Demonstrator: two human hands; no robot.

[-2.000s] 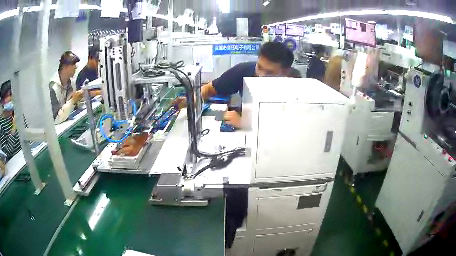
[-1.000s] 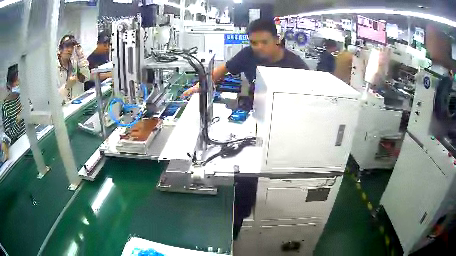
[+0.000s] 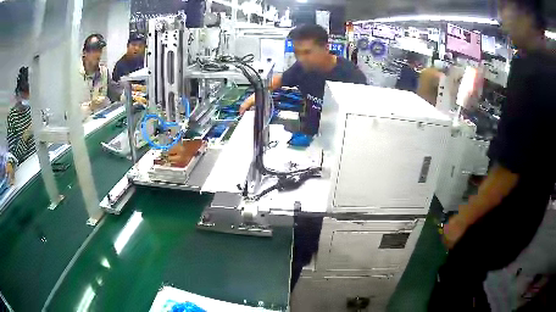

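Neither of my hands is in view. A crumpled heap of bright-blue film lies at the bottom edge, partly cut off. It rests on a white board at the near side of the glossy green conveyor belt. Beyond the belt stands a press machine with silver columns and a looped blue air hose. A reddish-brown fixture pad sits on a white base under it.
A white machine cabinet stands right of the belt. A black cable bundle curves over the machine table. A person in dark clothes stands at the right; another reaches behind the cabinet. White posts stand left; people sit beyond.
The view has shifted, and the white board with the blue film heap shows more than at first. A person in dark clothes has come into view at the right.
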